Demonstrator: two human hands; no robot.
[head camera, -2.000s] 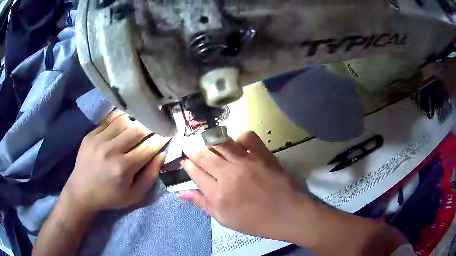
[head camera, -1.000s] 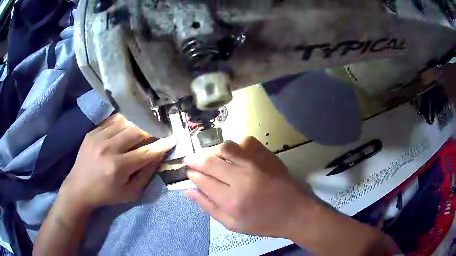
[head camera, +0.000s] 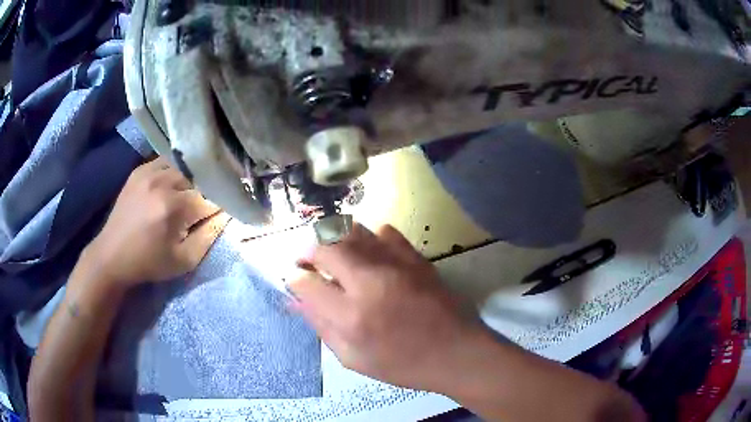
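A grey-blue cloth panel (head camera: 247, 330) lies on the machine table, its upper edge in the bright light by the needle. My left hand (head camera: 152, 227) is on its upper left part, fingers bent and gripping the cloth. My right hand (head camera: 383, 305) is at its upper right edge, fingertips curled on the cloth just below the presser area. The off-white sewing machine head (head camera: 206, 107) stands over the work. Glare and the machine hide the needle point and the exact finger contact.
Bunched blue cloth (head camera: 58, 173) lies at the left. A rounded grey-blue piece (head camera: 519, 189) lies under the machine arm. Black thread snips (head camera: 570, 266) lie on the white table to the right. A red basket (head camera: 725, 330) with dark cloth is at the lower right.
My left hand has moved left and up, away from my right hand. The dark band between the hands no longer shows, and the panel now lies flatter. The view has shifted slightly.
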